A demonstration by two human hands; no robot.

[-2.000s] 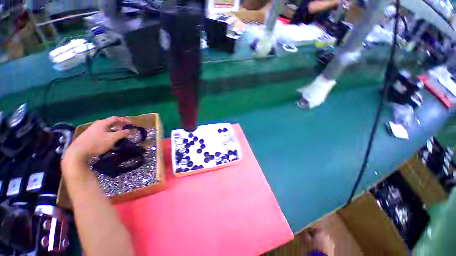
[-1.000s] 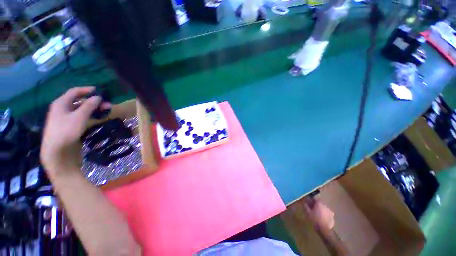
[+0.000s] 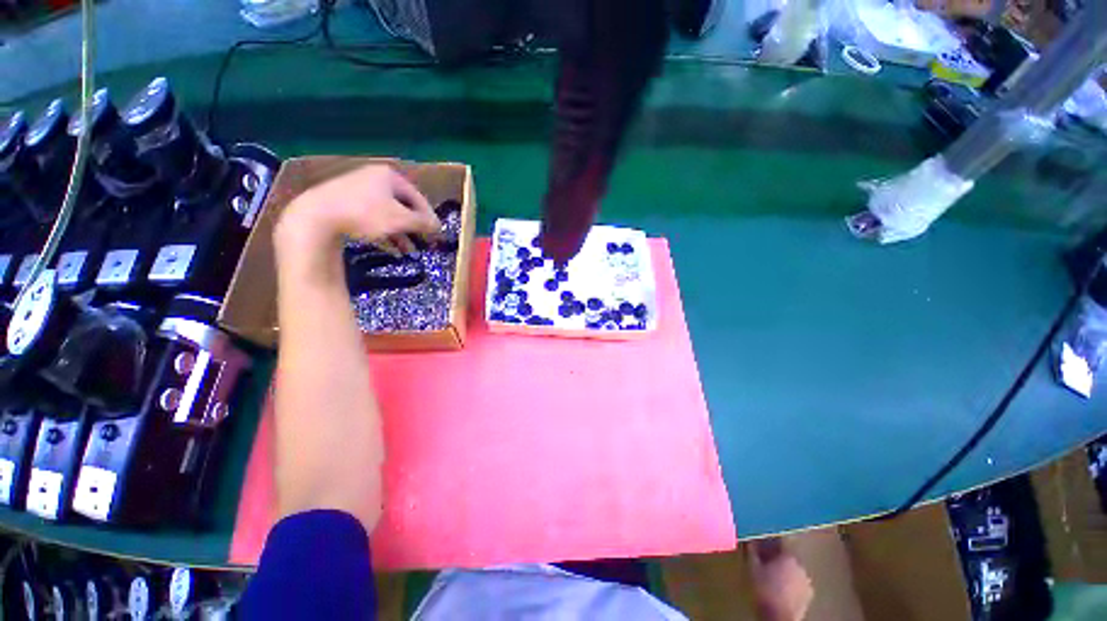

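Observation:
My left hand point(image 3: 370, 206) reaches over the small open brown screw box point(image 3: 251, 285), with its bent fingers down among black curved parts point(image 3: 386, 274). The parts lie on a heap of tiny silver screws point(image 3: 410, 309). The fingertips are small and dark there, so I cannot tell what they hold. My right hand point(image 3: 783, 585) is low at the bottom, beyond the bench edge by a large carton, partly cut off; its grip is unclear. A shallow white tray point(image 3: 588, 329) with black discs point(image 3: 568, 308) sits right of the box on the pink-red mat point(image 3: 552, 449).
A dark hanging screwdriver point(image 3: 583, 134) comes down over the tray, blurred. Rows of dark camera bodies point(image 3: 115, 461) with white labels stand at left. A plastic-wrapped metal post point(image 3: 917, 200) is at right. A black cord point(image 3: 989, 425) hangs at right near cartons point(image 3: 910, 564).
My left hand has moved from the box's left rim, where it held a dark part, into the box. The view has shifted, showing more waiting cameras. My right hand now sits at the bottom edge.

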